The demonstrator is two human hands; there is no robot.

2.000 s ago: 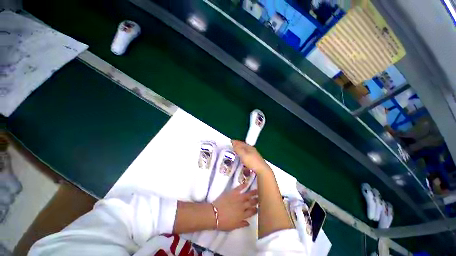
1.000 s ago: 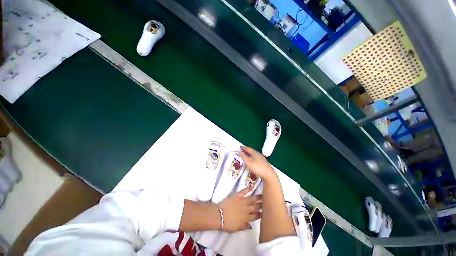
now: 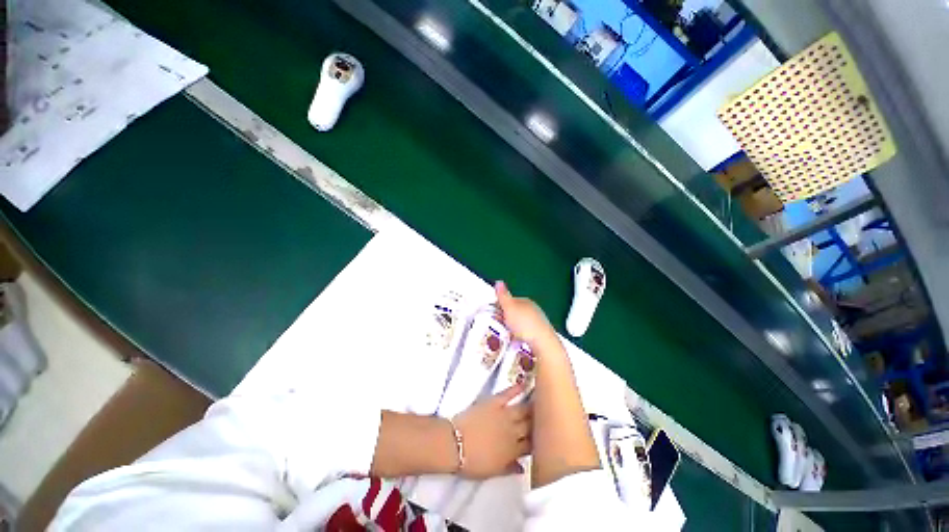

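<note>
Several glossy white handsets [image 3: 483, 351] with gold-brown panels lie side by side on a white paper sheet [image 3: 338, 322]. My left hand [image 3: 497, 434], with a bracelet at the wrist, lies over the lower body of the right handset [image 3: 521, 366] in this group, a finger by its panel. My right hand [image 3: 528, 324] is at the upper ends of the handsets, its fingers bent; whether it grips one is hard to tell. The leftmost handset [image 3: 445, 317] is washed out by glare. The handsets' lower ends are hidden by my left hand and forearm.
More handsets [image 3: 627, 462] and a black phone [image 3: 662, 463] lie right of my right arm. The green belt [image 3: 458, 197] beyond carries single handsets [image 3: 587, 296] and a group at far right. Printed sheets [image 3: 78, 99] lie upper left. A yellow dotted sheet [image 3: 806, 120] hangs upper right.
The single handsets on the belt appear further right, and the view has shifted a little. My right hand stays at the handset tops. My left hand's fingers are closer together over the handset.
</note>
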